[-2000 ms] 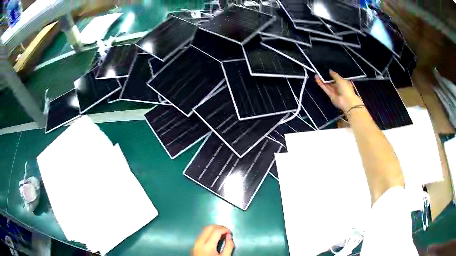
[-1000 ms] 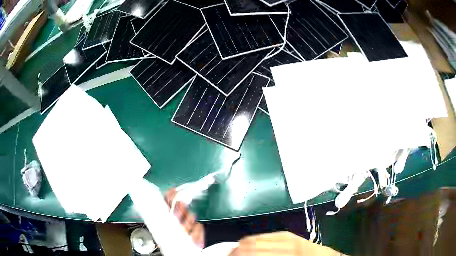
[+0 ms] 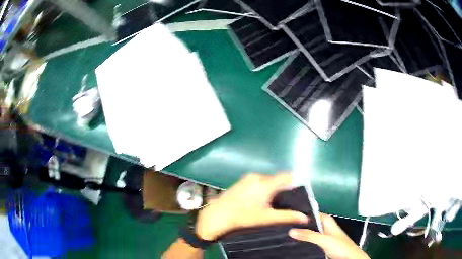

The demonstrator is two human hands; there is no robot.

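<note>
A black solar panel (image 3: 273, 245) with thin pale lines is held at the bottom centre, over the bench's front edge and partly cut off by the picture's rim. My left hand (image 3: 248, 207), with a dark band at the wrist, grips its upper side. My right hand (image 3: 332, 239) holds its right edge, the thumb on the panel's face. A stack of white sheets (image 3: 159, 98) lies on the bench at left. A pile of white wrapped panels (image 3: 410, 152) lies at right, with white cords (image 3: 428, 217) hanging at its front.
More black panels (image 3: 316, 93) are heaped at the back of the green bench (image 3: 253, 146). A small whitish-grey lump (image 3: 86, 106) stands left of the sheets. Below the bench edge are a white roll (image 3: 190, 196), a brown carton (image 3: 161, 191) and a blue crate (image 3: 50, 222).
The view has swung left and down. My right hand has come back from the panel heap, and a black panel now shows between both hands. The white piece seen there a second ago is no longer distinct.
</note>
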